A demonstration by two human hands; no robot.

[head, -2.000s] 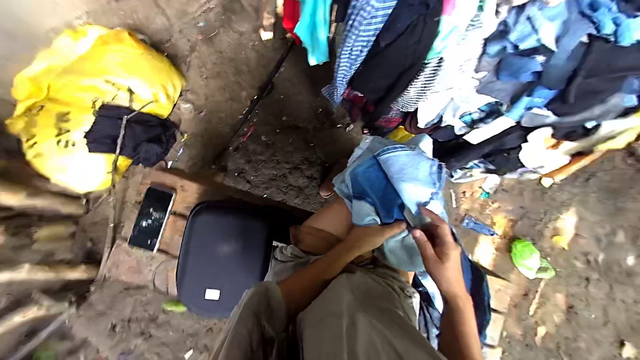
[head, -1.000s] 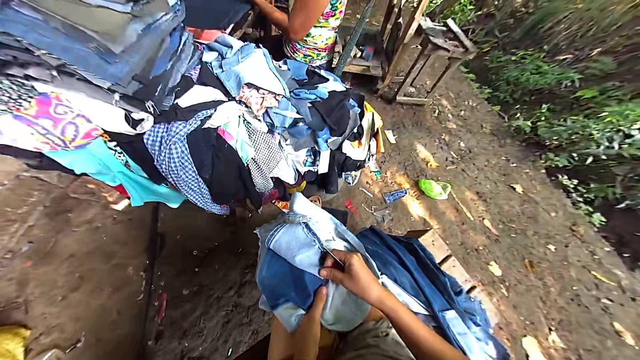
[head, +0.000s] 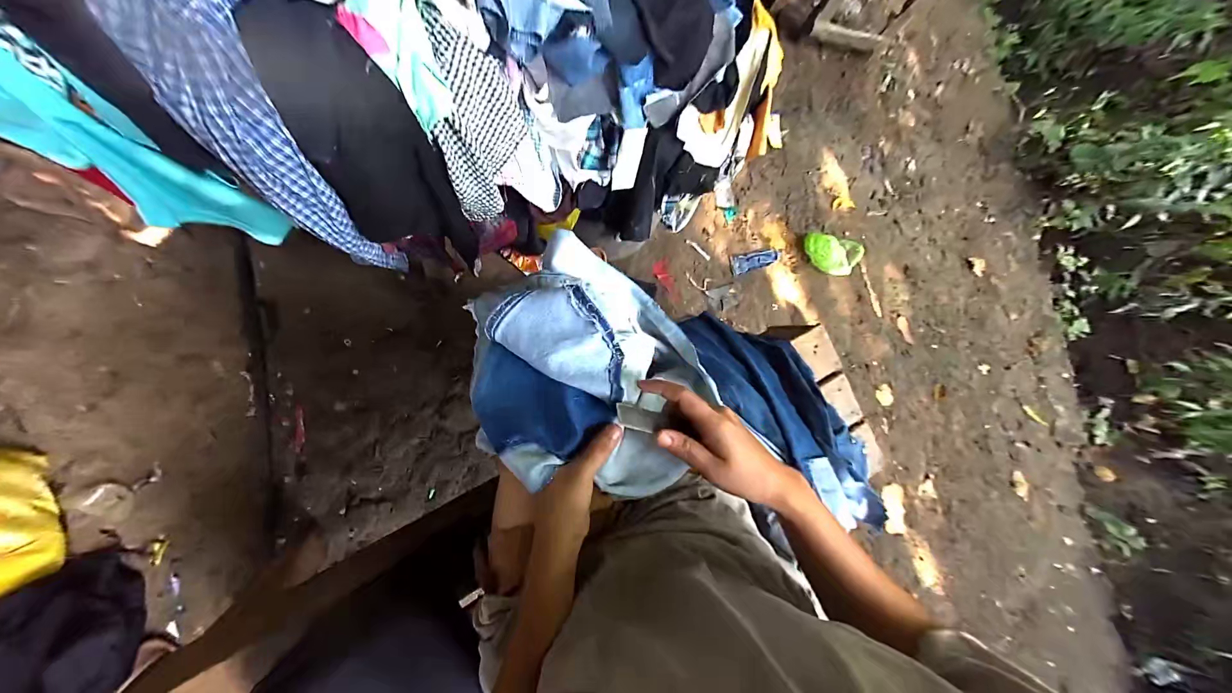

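Observation:
A light and dark blue denim garment (head: 549,346) lies bunched over my lap, with a dark, frayed seam showing on its pale part. My left hand (head: 587,462) is at its near edge, thumb up against the cloth and the other fingers hidden under it. My right hand (head: 712,443) holds a small flat greyish piece (head: 643,418) between thumb and fingers, over the denim; whether it is a blade or a patch I cannot tell. A darker blue denim piece (head: 770,385) lies to the right, beside my right forearm.
A large heap of mixed clothes (head: 385,125) hangs ahead. Bricks (head: 818,356) show beyond the dark denim. A green plastic bag (head: 834,253) and a denim scrap (head: 754,261) lie on the dirt. A yellow sack (head: 29,520) is at the left, green plants (head: 1136,192) at the right.
The view has swung about. My right hand, which was close against the denim in the last earlier frame, now has its fingers more spread at the small greyish piece.

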